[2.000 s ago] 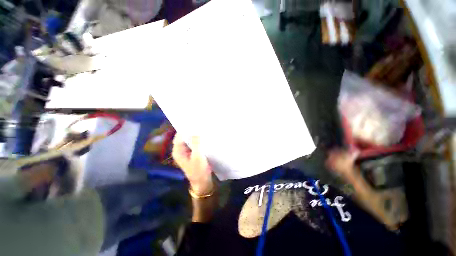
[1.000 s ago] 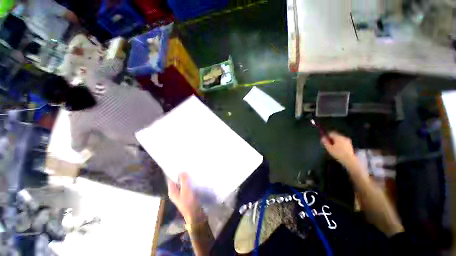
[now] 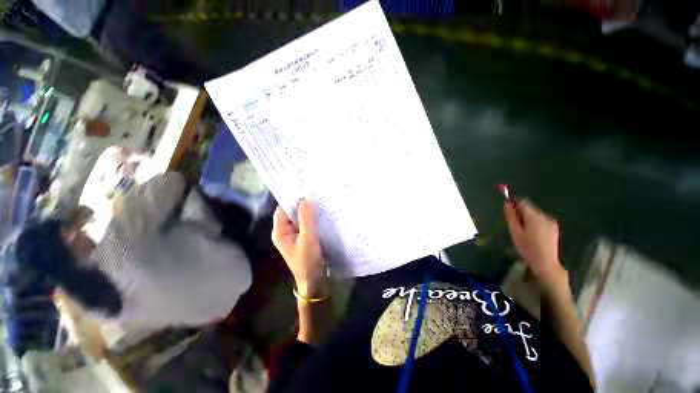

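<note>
A large white printed form [image 3: 345,146] with a dense grid and small print is held up in front of me, tilted. My left hand [image 3: 303,242] grips its lower left edge, thumb on top. My right hand [image 3: 533,236] is to the right of the form, apart from it, and holds a slim dark red pencil [image 3: 506,193], possibly a pen, with a light part near its tip. The print is too small to read.
A person in pale clothing [image 3: 184,261] is at the left beside a cluttered work table [image 3: 180,127]. A blue crate [image 3: 226,165] stands behind the form's left edge. Dark green floor [image 3: 553,115] with a yellow line runs ahead. A white surface [image 3: 641,322] is at the lower right.
The surroundings have shifted as I moved along. The form is now raised, with its printed grid visible instead of looking blank. My right hand still holds the pencil.
</note>
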